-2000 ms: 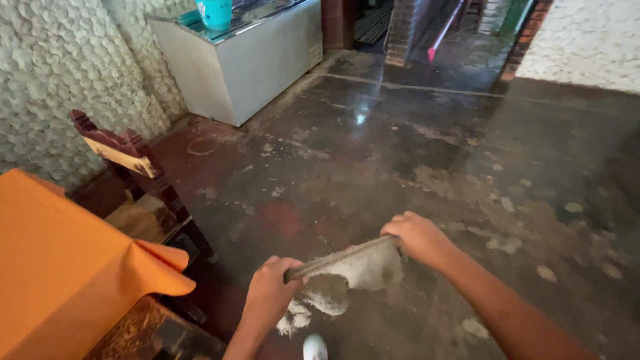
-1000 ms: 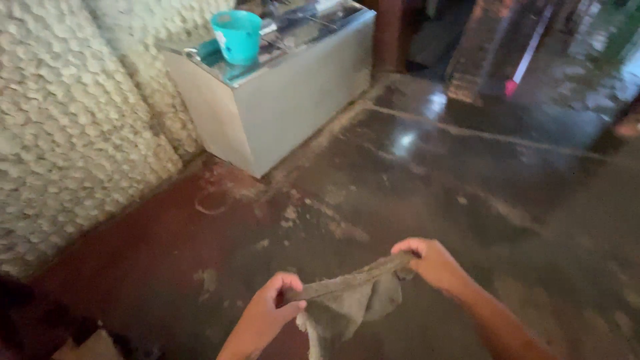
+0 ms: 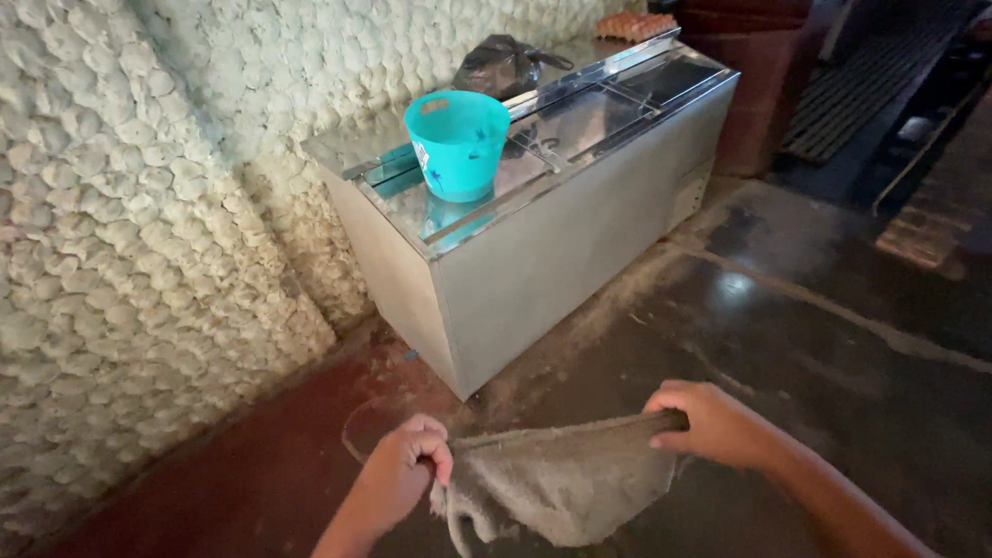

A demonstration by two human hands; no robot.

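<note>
A worn grey-beige cloth (image 3: 566, 480) hangs stretched between my two hands at the bottom of the head view. My left hand (image 3: 407, 469) pinches its upper left corner, and my right hand (image 3: 701, 426) grips the upper right end between thumb and fingers. The lower part of the cloth hangs loose in folds, above the floor. Beyond the hands stands a long chest freezer (image 3: 573, 240) with a glass and metal top. A turquoise plastic bucket (image 3: 457, 151) rests on the near end of that top, touched by neither hand.
A black plastic bag (image 3: 500, 68) and a tray of eggs (image 3: 635, 26) lie at the freezer's back edge. A rough pebbled wall (image 3: 155, 271) runs along the left. The dark floor (image 3: 775, 341) has a shiny patch. A slatted mat (image 3: 860, 93) lies at the upper right.
The view has swung left and come nearer to the freezer. The chair and orange-covered table seen two seconds ago are out of view. Both hands still hold the cloth, now spread wider.
</note>
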